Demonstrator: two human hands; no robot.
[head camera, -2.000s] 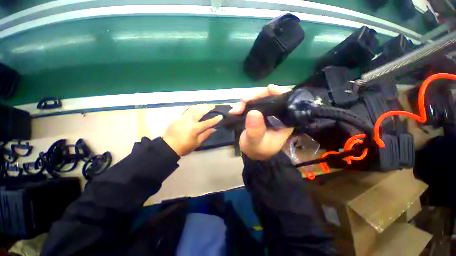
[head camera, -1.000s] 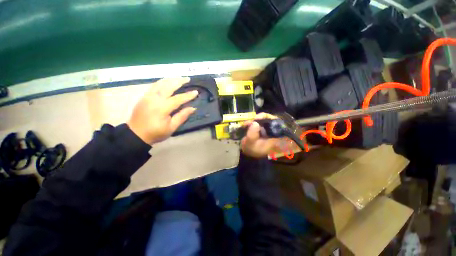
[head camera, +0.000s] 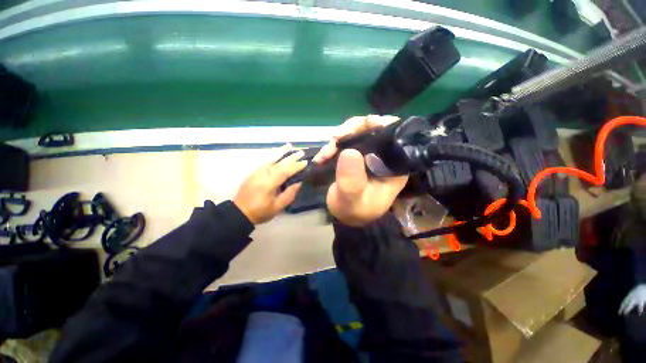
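My right hand (head camera: 360, 190) is wrapped around the black electric screwdriver (head camera: 386, 150), which lies nearly level with its thick cable curving off to the right. Its front end points left, over the black housing (head camera: 309, 198) on the bench. My left hand (head camera: 268, 191) holds the housing from the left, fingers at its top by the carrying handle. The hands and driver hide most of the housing. The driver bit's contact point cannot be made out, and no screw is visible.
Loose black handles (head camera: 74, 218) lie at left on the pale bench (head camera: 177, 177). A housing (head camera: 414, 67) sits on the green belt (head camera: 234, 78). Stacked housings, a metallic coil (head camera: 574, 71) and orange hose (head camera: 567, 172) are at right. An open carton (head camera: 542, 292) is lower right; a person's hand (head camera: 632, 300) is far right.
Since one second ago, my right hand and the driver have moved from the yellow screw feeder to over the housing. The feeder is now hidden. My left hand stays at the housing.
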